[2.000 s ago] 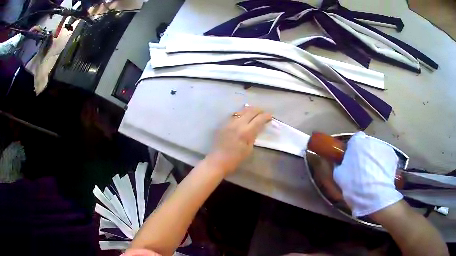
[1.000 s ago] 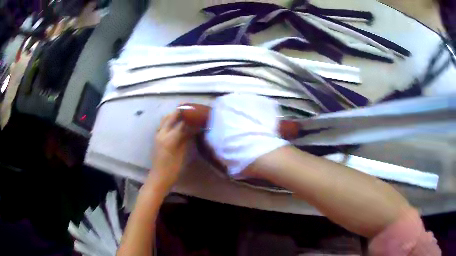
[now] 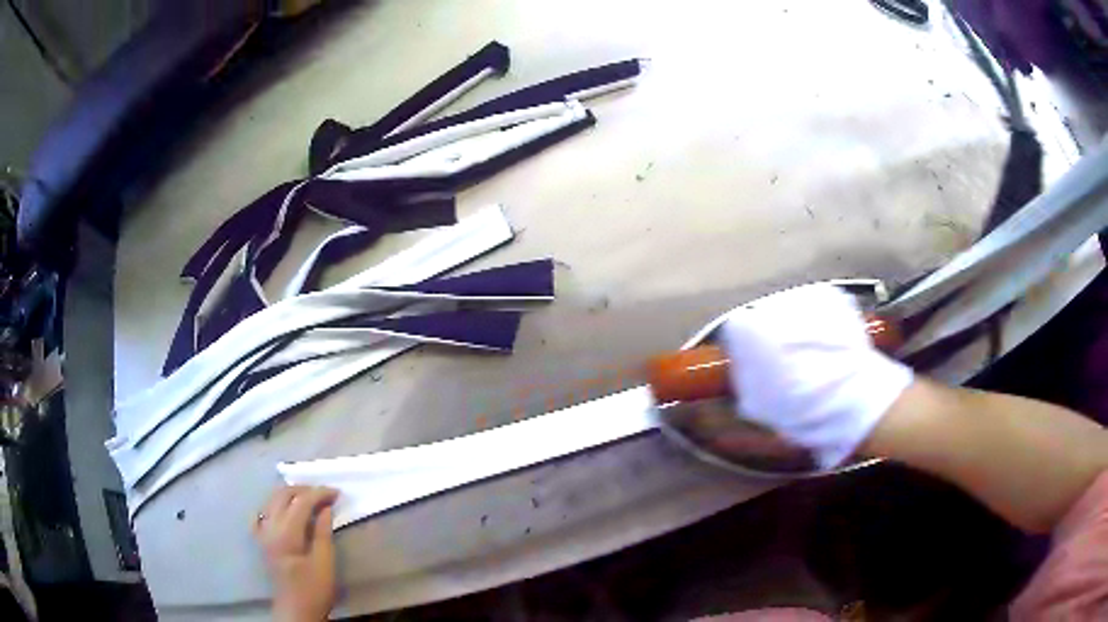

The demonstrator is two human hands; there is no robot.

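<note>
A long strip, white side up [image 3: 486,459], lies along the table's near edge. My left hand [image 3: 298,535], bare with a ring, rests with its fingertips at the strip's left end; whether it pinches the cloth is hard to tell. My right hand [image 3: 808,371], in a white glove, is closed around the orange-brown handle of the steam iron [image 3: 693,425]. The iron sits over the strip's right part and hides it. Several white-faced strips [image 3: 255,328] with purple ends lie at the left, beside a tangle of purple and white strips [image 3: 389,170].
The iron's pale hose [image 3: 1021,237] runs off to the upper right. A dark purple padded board [image 3: 109,122] lies at the back left. The pale cloth-covered table [image 3: 778,146] curves at its near edge. A dark-handled object [image 3: 902,10] shows at the far edge.
The view has turned to the right. The iron, near my left hand a second ago, is now at the right, far from it. The white strip shows between my hands.
</note>
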